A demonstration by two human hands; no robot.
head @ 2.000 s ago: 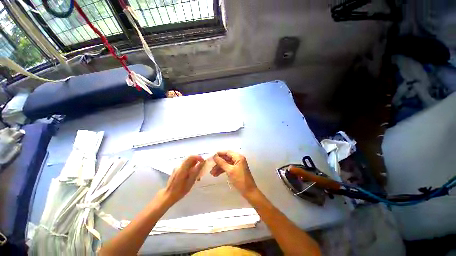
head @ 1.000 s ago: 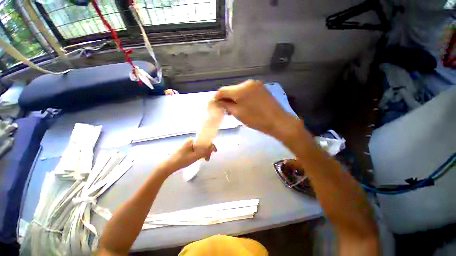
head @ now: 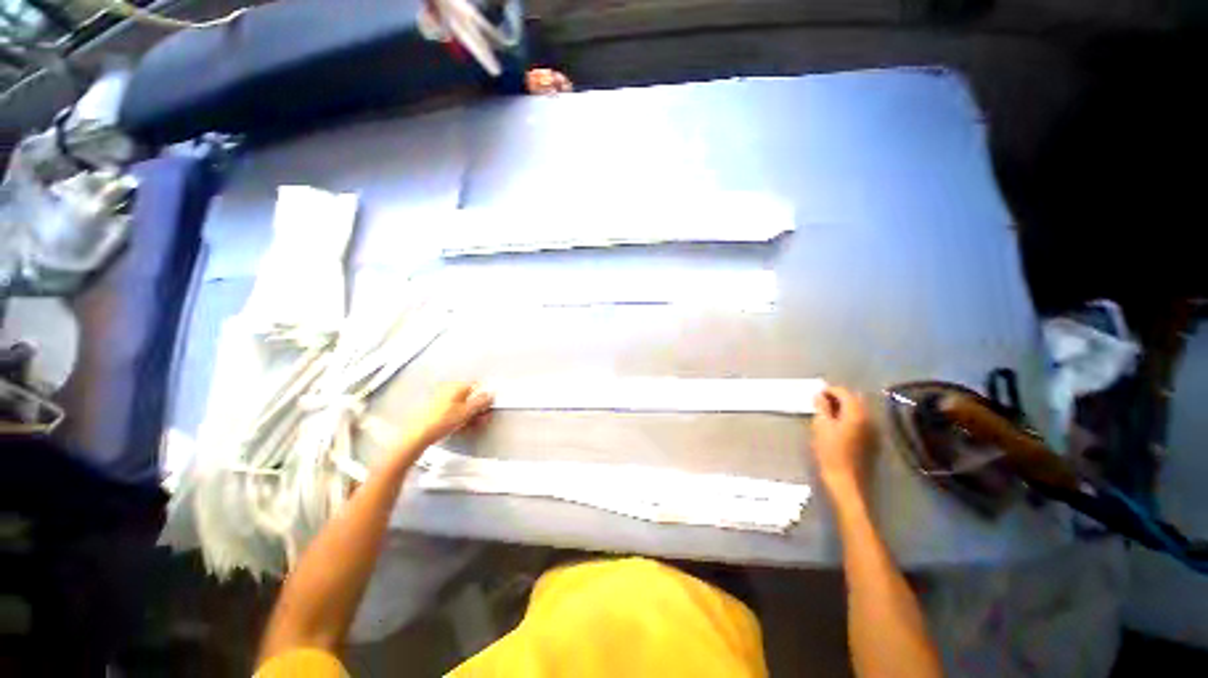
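Observation:
A flat white strip (head: 652,395) lies stretched left to right on the pressing table (head: 901,305). My left hand (head: 457,409) holds its left end. My right hand (head: 843,421) holds its right end, close to the steam iron (head: 956,437). Beyond it lie another white strip (head: 662,289) and a stack of white strips (head: 623,224). A pile of narrow finished strips (head: 636,489) lies nearer to me, by the table's front edge.
A tied bundle of strips (head: 311,417) fans out at the left, beside a blocky white bundle (head: 314,252). A dark blue bolster (head: 318,64) lies behind the table. The iron's hose (head: 1139,521) runs off to the right. White cloth (head: 1089,355) hangs beyond the right edge.
The strip was held up between my hands and now lies flat along the table. My hands have moved down and wide apart. The view has tilted down.

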